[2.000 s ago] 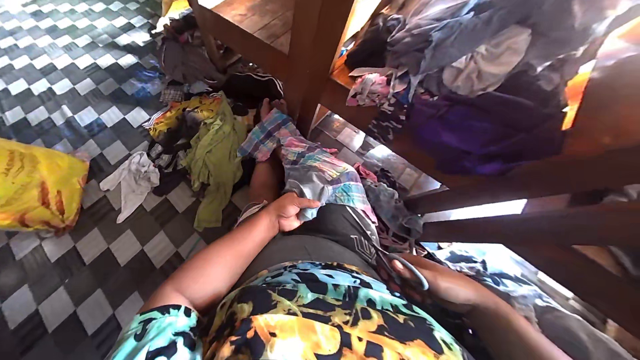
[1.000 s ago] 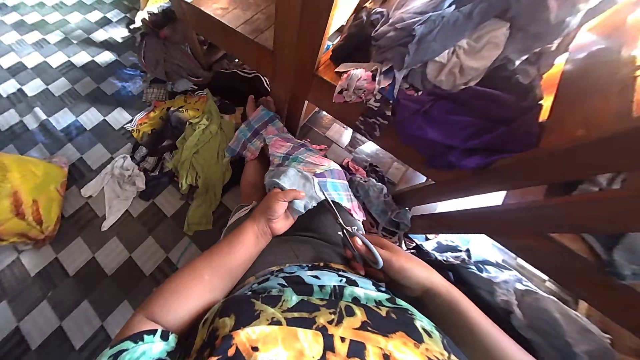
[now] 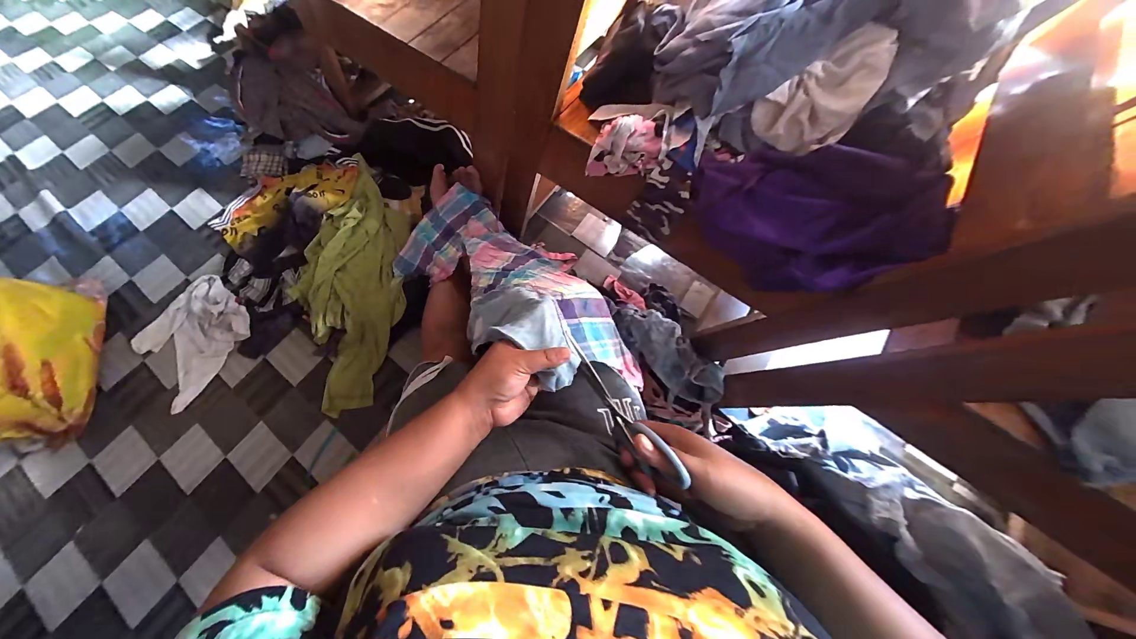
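My left hand (image 3: pixel 513 382) grips the edge of a light grey-blue cloth (image 3: pixel 519 321) over my lap. Beneath and beyond that cloth, a plaid cloth in pink, blue and white (image 3: pixel 524 266) lies along my outstretched leg. My right hand (image 3: pixel 661 457) holds a pair of scissors (image 3: pixel 621 417) by the grey handles. The blades point up and away, their tips beside the right edge of the light cloth. Whether the blades touch the cloth I cannot tell.
Left of my leg lie a green cloth (image 3: pixel 355 275), a yellow printed cloth (image 3: pixel 266 204) and a white cloth (image 3: pixel 206 328) on the checkered floor. A yellow bag (image 3: pixel 44 355) stands far left. Right are wooden beams (image 3: pixel 887 368), a purple cloth (image 3: pixel 816 213) and piled garments.
The scissors, low by my right hip two seconds ago, came up towards the light cloth. My left hand keeps its hold on the cloth.
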